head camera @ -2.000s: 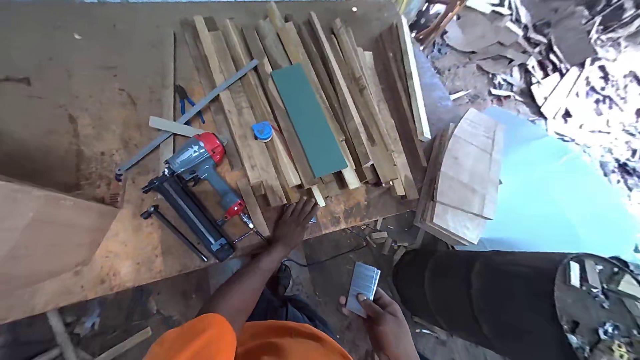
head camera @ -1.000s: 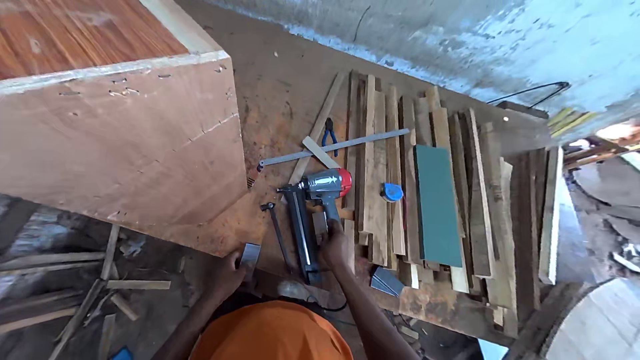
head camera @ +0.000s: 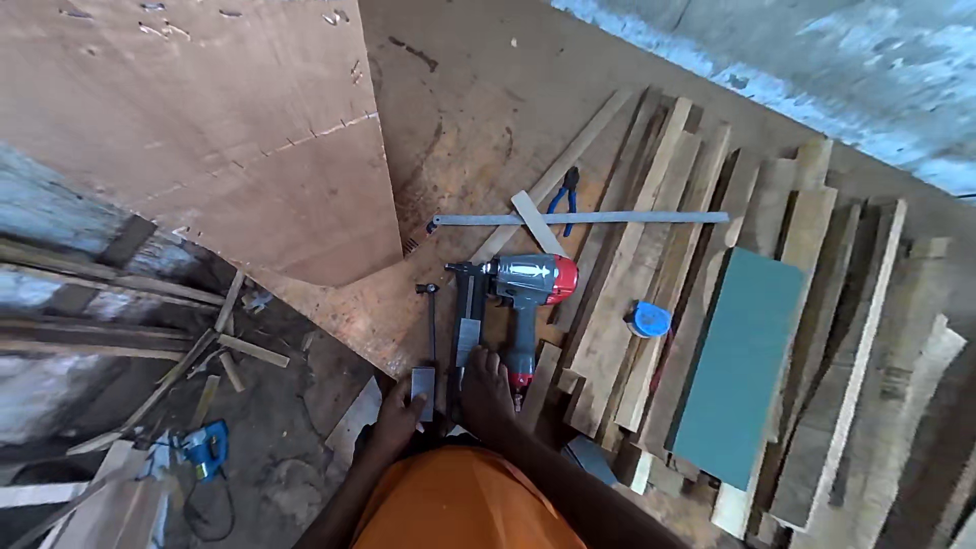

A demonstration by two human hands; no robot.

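My left hand [head camera: 399, 418] holds a strip of metal staples [head camera: 423, 393] at the bench edge. A pneumatic staple gun [head camera: 526, 280] lies on its side on the bench, its grey body capped in red. Along its long black magazine [head camera: 470, 293] sits another strip of staples [head camera: 468, 341], and my right hand [head camera: 486, 381] has its fingers at the lower end of that strip; whether they grip it cannot be told. The gun's follower rod [head camera: 433, 328] is beside the magazine, on the left.
Wooden strips [head camera: 663, 229] cover the right, bearing a green board [head camera: 740, 366] and a blue tape measure [head camera: 650, 319]. Pliers [head camera: 566, 200], a metal bar [head camera: 610, 218] and a wood slat [head camera: 537, 223] lie beyond the gun. A plywood box [head camera: 267, 152] stands left; a blue power tool [head camera: 206, 450] is below.
My right hand has moved from the gun's handle to the magazine. Staples now show in the magazine. The view has swung left since the earliest frame, where my right hand held staples off the bench.
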